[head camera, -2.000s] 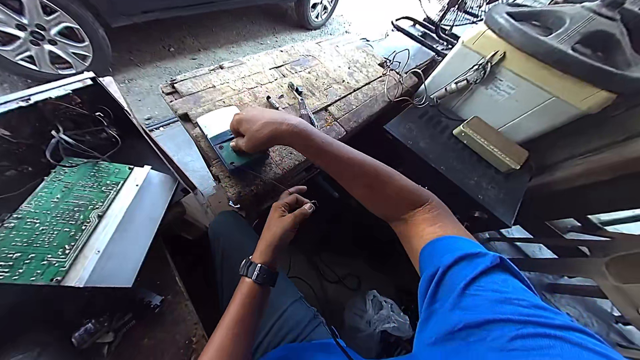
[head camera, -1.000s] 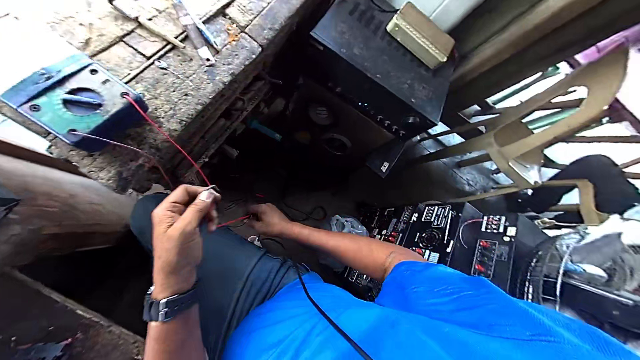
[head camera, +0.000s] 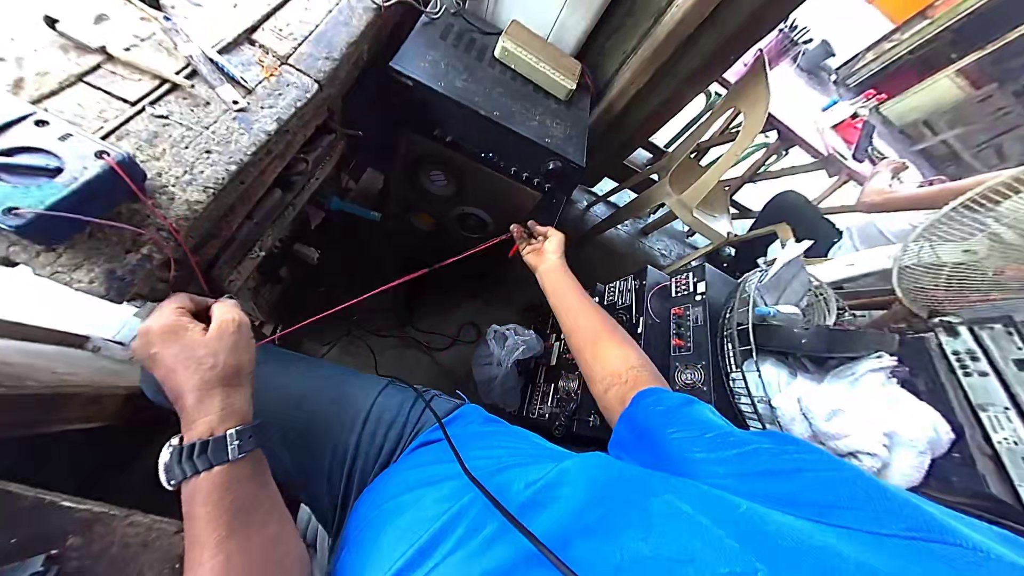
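My left hand (head camera: 196, 352), with a watch on its wrist, is closed around the test leads above my thigh. A pinkish-red test lead (head camera: 392, 284) runs taut from it to my right hand (head camera: 540, 246), whose fingers pinch the far end; a small red piece shows beside them. The blue multimeter (head camera: 60, 176), with a large rotary knob, lies on the wooden bench at the far left. A red lead and a purplish lead leave its sockets toward my left hand. What the closed left fingers cover is hidden.
The worn bench (head camera: 188, 152) holds tools. A black amplifier (head camera: 496, 104) carries a beige box (head camera: 538, 60). Audio units with red terminals (head camera: 680, 320), a plastic bag (head camera: 504, 360), a plastic chair (head camera: 696, 176), a wire basket and a fan stand rightward. Another person's arm shows at right.
My right hand has left the multimeter, then moved rightward away from my left hand, drawing the lead out straight. My left hand has closed. The view has swung to the right.
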